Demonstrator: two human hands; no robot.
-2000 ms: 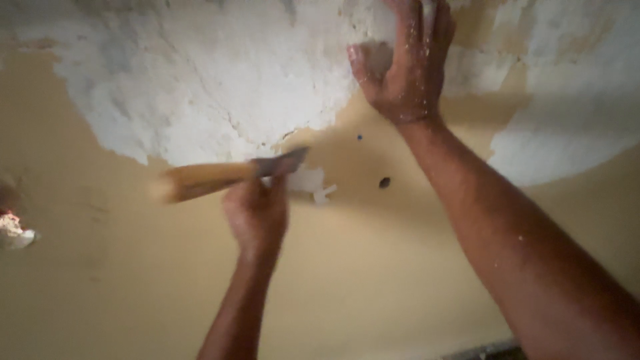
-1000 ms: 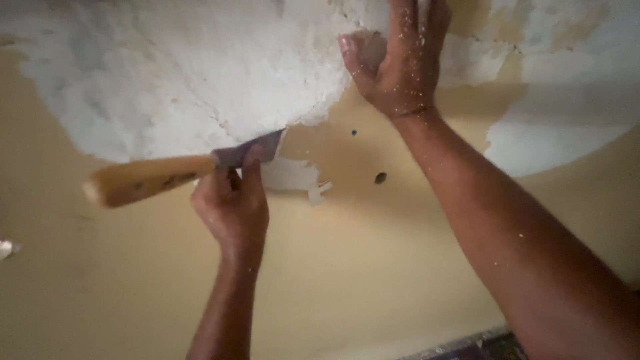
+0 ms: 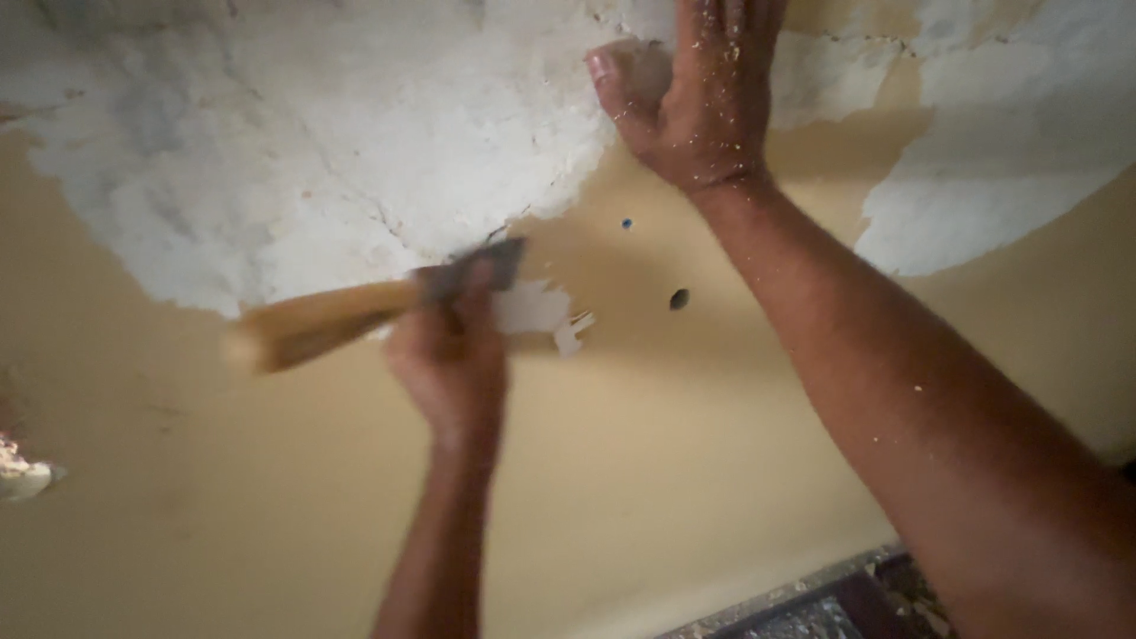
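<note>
My left hand [image 3: 457, 355] is closed around a scraper [image 3: 324, 321] with a wooden handle and a dark metal blade; both are blurred. The blade lies against the wall where tan paint [image 3: 577, 461] meets a bared whitish patch [image 3: 399, 115]. Just right of and below the blade is a smaller pale patch with a ragged edge [image 3: 537, 311]. Higher up on the right, my right hand [image 3: 714, 98] rests on the wall with its thumb spread, holding no tool that I can see. Its fingertips are cut off by the top edge. Pale flecks dot its skin.
A small blue-rimmed hole [image 3: 627, 224] and a larger dark hole [image 3: 679, 299] mark the wall between my arms. At the far left is a broken spot [image 3: 22, 466]. Along the bottom right runs a ledge [image 3: 799, 586] strewn with flakes, beside dark objects.
Over the past second the scraper in my left hand has moved right along the wall. My right hand stays on the wall.
</note>
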